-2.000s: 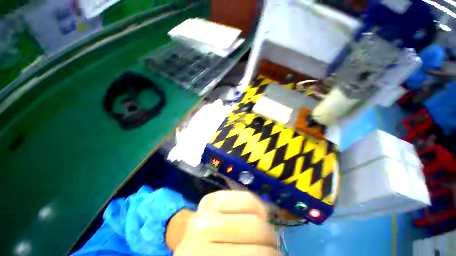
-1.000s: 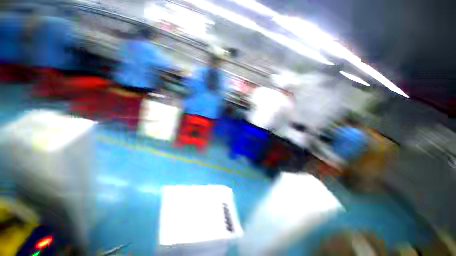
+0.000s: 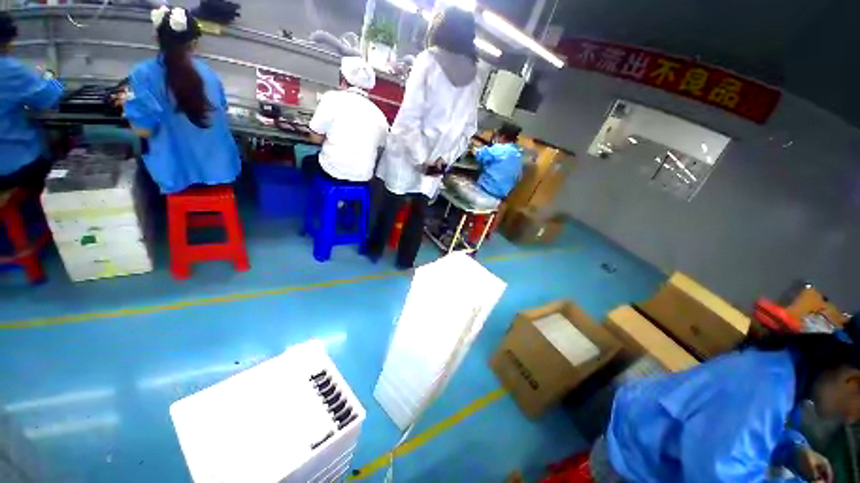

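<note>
No hand of mine is in the picture. Nearest in front of me, at the bottom left of centre, stands a stack of white foam trays [image 3: 250, 415]. On its top tray a row of several black discs with thin tails [image 3: 332, 398] lies along the right side. A second, taller white foam stack [image 3: 438, 330] stands just behind and to the right, apart from the first.
A person in blue [image 3: 698, 415] bends over at the lower right. An open carton [image 3: 537, 373] and more cartons [image 3: 698, 316] stand on the right. Workers sit on red stools [image 3: 203, 226] and a blue stool [image 3: 338, 212] at a far bench; one person stands.
My view has swung right and away from the bench. The press, the green bench top and the hand seen earlier have left the picture. The foam stacks now show sharply.
</note>
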